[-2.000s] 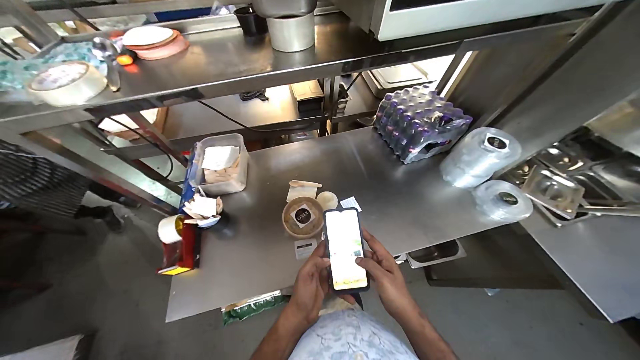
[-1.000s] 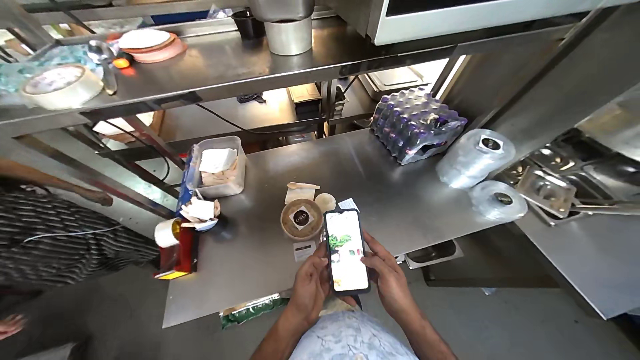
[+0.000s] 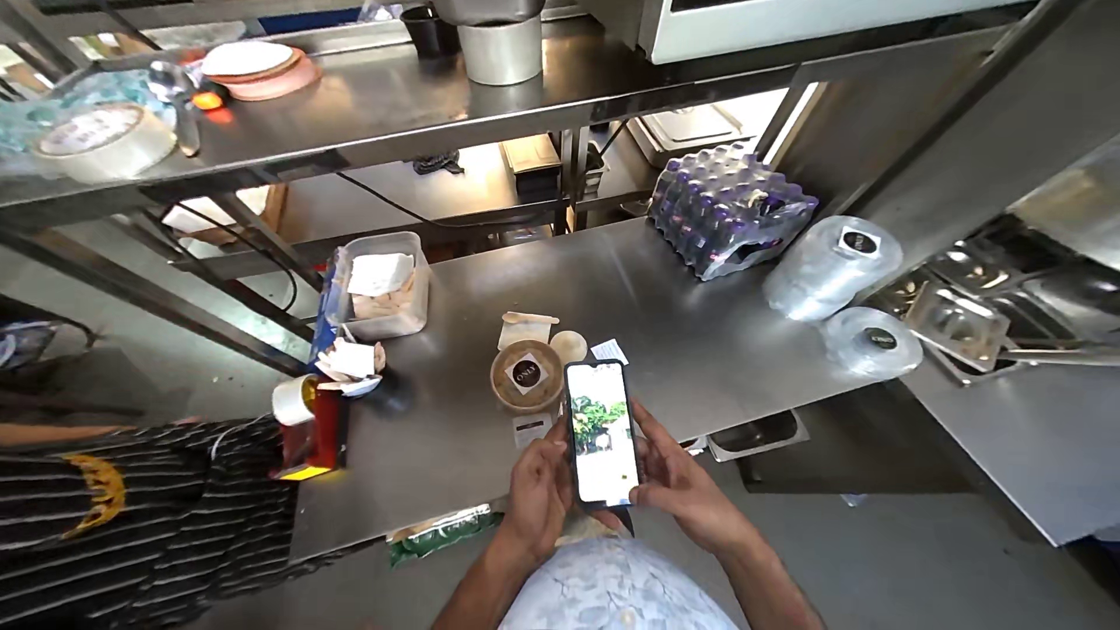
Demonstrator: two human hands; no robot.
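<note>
A smartphone [image 3: 602, 437] with a lit screen is held upright between both hands, over the near edge of a steel table. My left hand [image 3: 538, 486] grips its left side, and my right hand [image 3: 678, 481] holds the right side with the thumb at the lower screen corner. Just beyond the phone sits a round lidded bowl [image 3: 527, 375] with a dark sticker. Touching or close to it are a small round tub [image 3: 569, 346], a napkin [image 3: 523, 332] with a wooden spoon [image 3: 530, 318] on it, and slips of paper [image 3: 609, 352]. The phone's lower back is hidden.
Plastic tub [image 3: 420, 297] of wrapped items, red tape dispenser [image 3: 317, 433] at left. Shrink-wrapped bottles [image 3: 731, 210] and plastic film rolls [image 3: 836, 267] at right. Steel shelf [image 3: 367, 144] above carries a tape roll [image 3: 107, 140] and a pot [image 3: 501, 52]. A person in a striped apron [image 3: 175, 507] stands at left.
The person in the striped apron has come closer to the table's left end. The phone's screen picture has changed. Both my hands stay around the phone.
</note>
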